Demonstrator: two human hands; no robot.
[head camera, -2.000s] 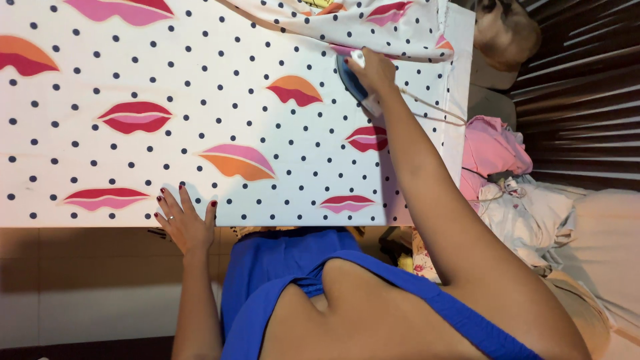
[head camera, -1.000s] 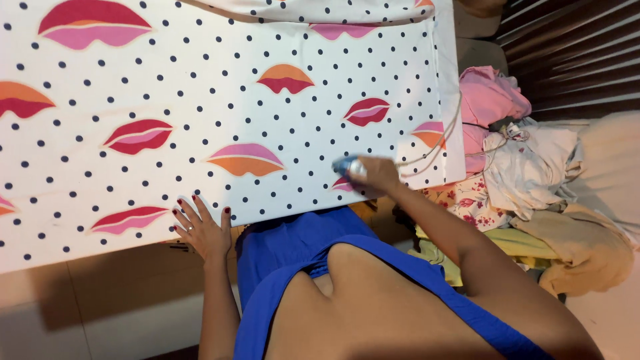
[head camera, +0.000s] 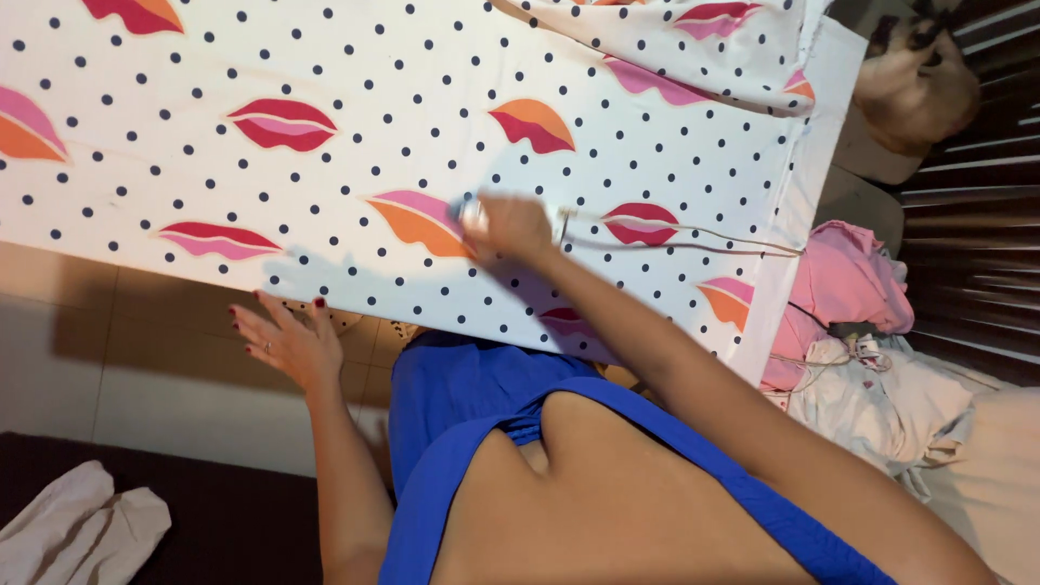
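A white cloth printed with lips and dark dots (head camera: 422, 154) lies spread over a table. My right hand (head camera: 516, 227) grips a clothes iron (head camera: 469, 213), blurred by motion, on the cloth beside a pink and orange lips print. Its cord (head camera: 699, 231) runs right across the cloth and past the right edge. My left hand (head camera: 296, 341) is off the cloth, just in front of its near edge, with fingers spread and nothing in it. Part of the cloth lies folded over itself (head camera: 699, 49) at the far right.
Right of the table lie a pink cloth (head camera: 849, 280) and a heap of pale clothes (head camera: 881, 402), with a cord among them. A dog (head camera: 918, 89) is at the upper right, near dark slats (head camera: 975, 211). Pale fabric (head camera: 89, 520) lies on a dark surface at lower left.
The iron in my right hand has moved left along the cloth from near its front edge. My left hand has come off the cloth's near edge, where it rested before.
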